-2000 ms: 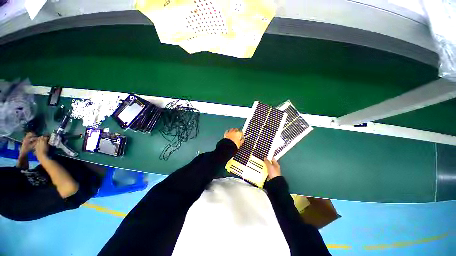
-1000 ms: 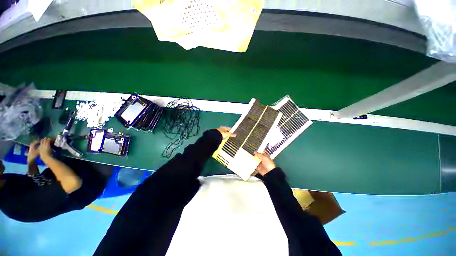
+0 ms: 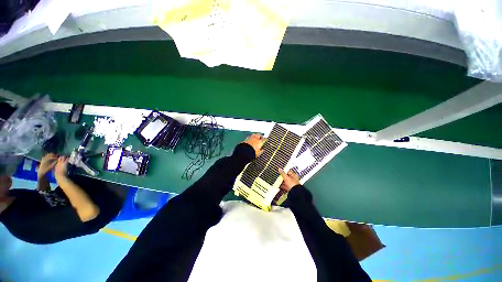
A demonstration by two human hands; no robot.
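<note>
An adhesive strip sheet (image 3: 271, 160) with rows of short black bars and a yellow lower edge lies at a slant in front of me. My left hand (image 3: 255, 144) holds its left edge. My right hand (image 3: 288, 180) is on its lower right edge, with the thumb over the sheet. A second strip sheet (image 3: 320, 144) lies partly under it at the right, with some rows of bars gone. The fingers under the sheet are hidden.
Tangled black cables (image 3: 202, 140) lie to the left, beside stacked housings (image 3: 159, 131). An open housing (image 3: 126, 161), white parts (image 3: 116, 128), a tool (image 3: 83, 160) and a clear bag (image 3: 30, 129) are near a neighbouring worker (image 3: 60, 204). A cardboard box (image 3: 360, 239) is below the bench edge.
The held sheet has shifted left and down since the first frame. My right hand has moved slightly left and up onto its edge. The neighbour's hands have moved slightly.
</note>
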